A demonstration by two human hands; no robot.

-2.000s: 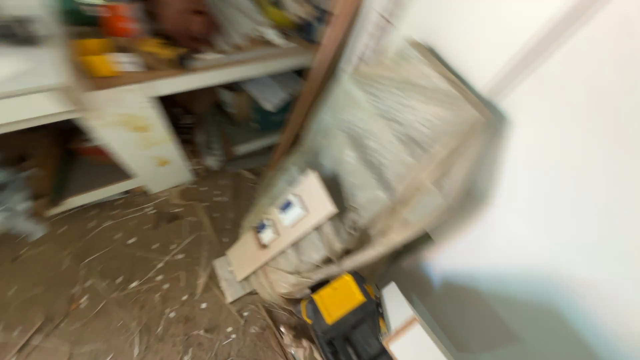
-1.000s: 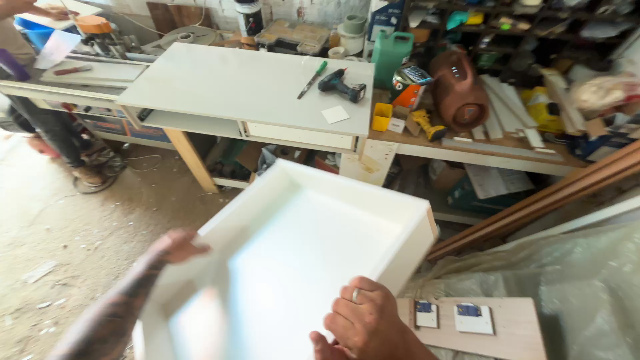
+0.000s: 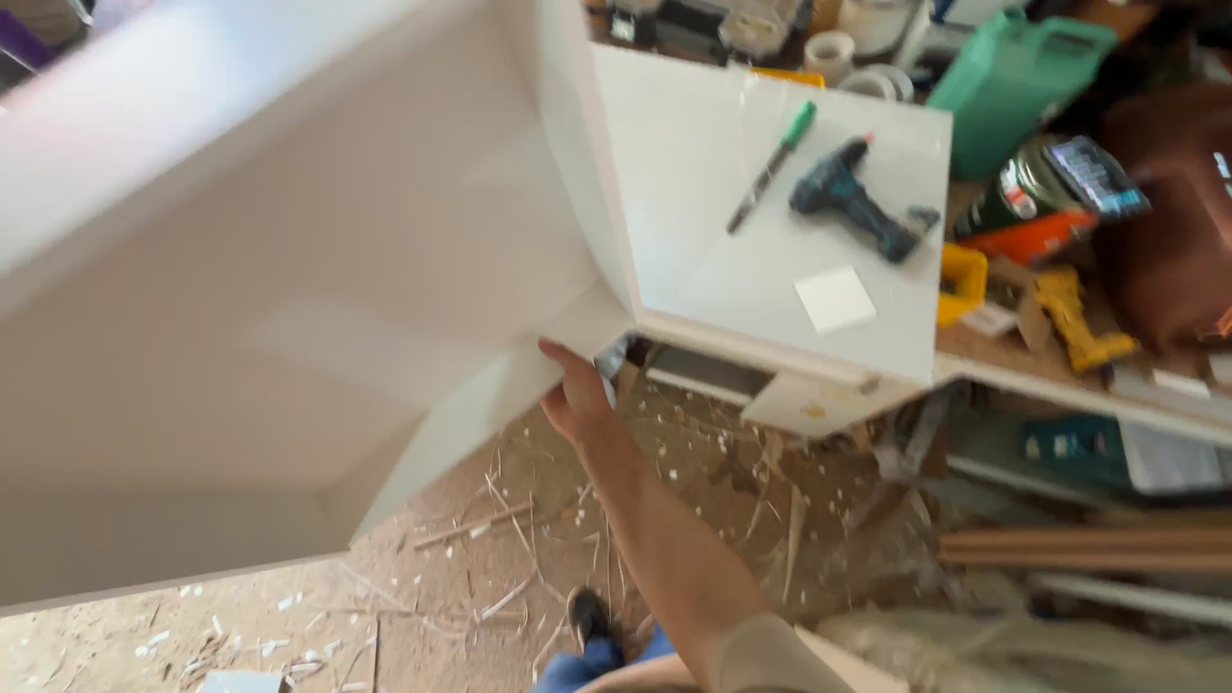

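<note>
A large white open box, like a drawer (image 3: 318, 289), fills the left of the view, tilted, its inside toward me. My right hand (image 3: 577, 390) grips the edge of its near side wall, thumb on the inside. My left hand is out of sight. Just right of the box, on the white bench top (image 3: 693, 260), lie a cordless drill (image 3: 857, 197), a marker with a green end (image 3: 773, 166) and a small white square piece (image 3: 835, 299).
A green jerrycan (image 3: 1011, 96), a yellow bin (image 3: 961, 284), a yellow tool (image 3: 1078, 320) and a metal tin (image 3: 1030, 192) stand or lie right of the bench top. Wood strips (image 3: 1078, 546) lie lower right. Offcuts and shavings litter the floor (image 3: 500, 577).
One second ago both hands were at the box, in front of the bench. The box now stands higher and to the left, beside the bench top, and the left hand has gone from view.
</note>
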